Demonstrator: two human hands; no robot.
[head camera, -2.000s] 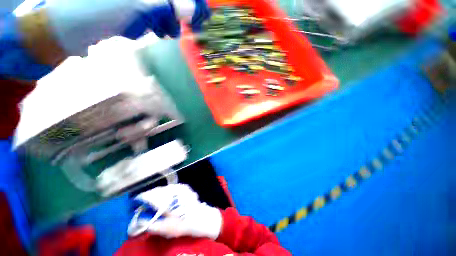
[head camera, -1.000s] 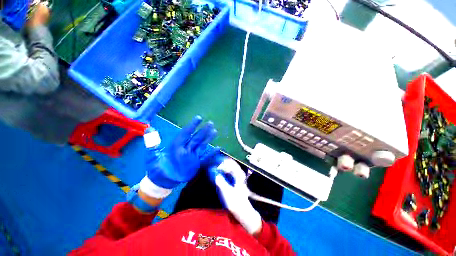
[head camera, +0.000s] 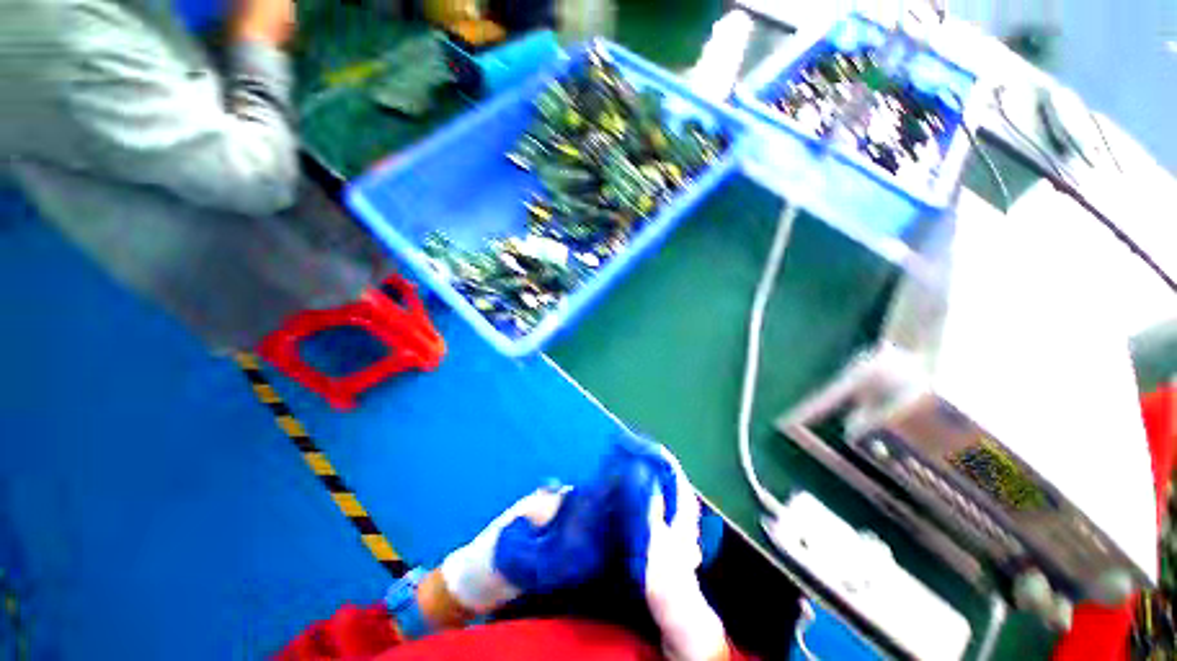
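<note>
My left hand (head camera: 549, 549), in a blue-and-white glove, is at the bottom centre, its fingers against my right hand. My right hand (head camera: 658, 510), gloved the same way, is just beside it, in front of the bench edge. Both are blurred, and whether anything is between the fingers cannot be told. A thin white cable (head camera: 805, 626) shows at the bottom, right of my hands. The white power strip (head camera: 867, 581) lies along the bench edge. The bench meter (head camera: 987, 484) stands behind it, blurred.
A blue tote (head camera: 523, 338) of circuit boards is on the green mat (head camera: 671, 329). A smaller blue bin (head camera: 826, 174) is behind it. A white cord (head camera: 751, 375) crosses the mat. A red stool (head camera: 342, 355) and a person's grey sleeve (head camera: 194, 149) are at the left. A red tote (head camera: 1097, 635) shows at lower right.
The view has swung left, so the totes and meter sit further right. My left hand, raised with spread fingers a second ago, has come down against my right hand.
</note>
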